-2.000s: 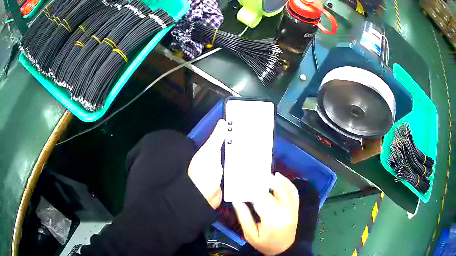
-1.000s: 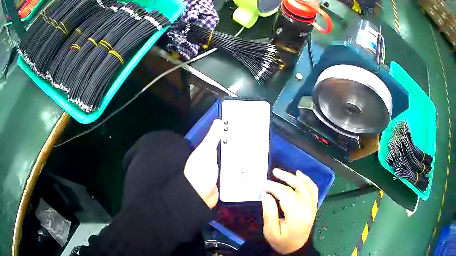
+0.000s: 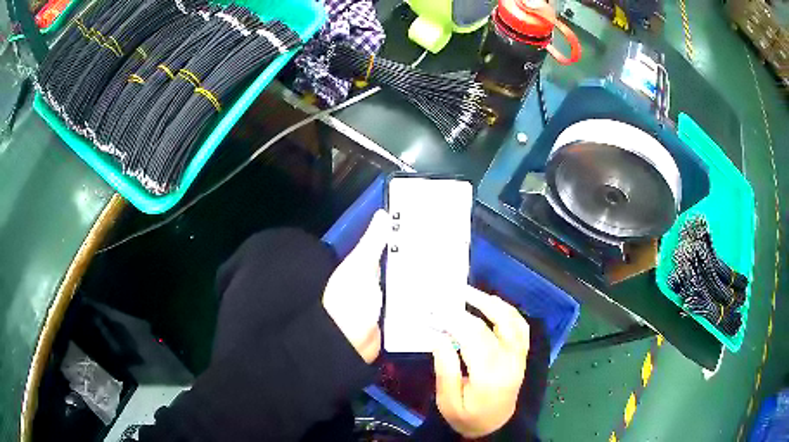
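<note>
A smartphone (image 3: 428, 263) with a bright white screen is upright in the middle of the view. My left hand (image 3: 356, 289) holds it along its left side. My right hand (image 3: 486, 363) is at the phone's lower right corner, with thumb and fingers over the bottom of the screen. The right hand is partly bent; whether it also grips the phone's edge cannot be told. Behind the phone is a blue bin (image 3: 528, 293) with dark red bits inside.
Left teal tray (image 3: 156, 204) with banded black wire bundles. Fanned black wires (image 3: 424, 91) lie by a checked cloth (image 3: 342, 43), a red-lidded bottle (image 3: 510, 52) and a lime-green fan (image 3: 430, 30). Disc machine (image 3: 614, 186) at right, then right teal tray (image 3: 735, 207) with bundles.
The right hand moved off the screen to the right, then back left onto its lower part. The left hand keeps its hold on the phone.
</note>
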